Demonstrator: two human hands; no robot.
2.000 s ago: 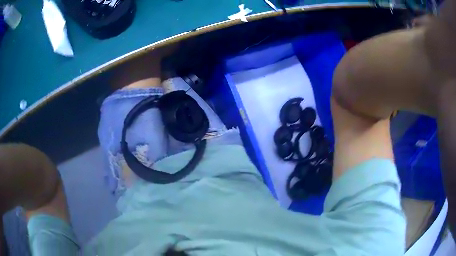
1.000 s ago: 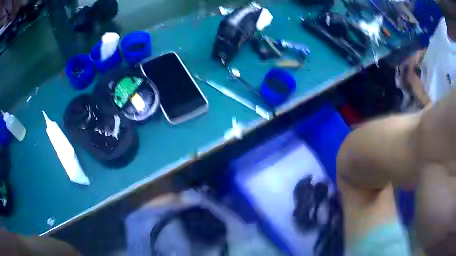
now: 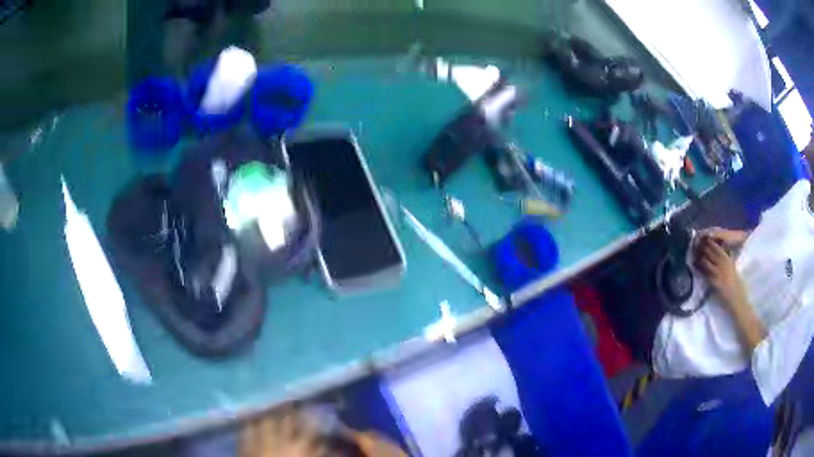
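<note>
Blurred skin (image 3: 286, 437), possibly a hand of mine, shows at the bottom edge below the bench; I cannot tell which hand or whether it holds anything. On the green bench (image 3: 312, 344), an open dark ear cup pair (image 3: 192, 268) lies at the left. A round part with green and white inside (image 3: 259, 201) overlaps it. A black-screened smartphone (image 3: 348, 214) lies to its right. A long white pointed tube (image 3: 103, 290) lies further left.
Blue cups (image 3: 281, 98) stand behind; another (image 3: 527, 254) is near the front edge. A thin pale rod (image 3: 451, 259) and black tools (image 3: 611, 170) lie right. Below is a blue bin (image 3: 562, 375) with black parts (image 3: 491, 428). A person in white (image 3: 723, 312) holds headphones (image 3: 678, 272).
The view has swung up and right from the lap to the bench and the person at right. The lap headphones and the large right arm have left the picture.
</note>
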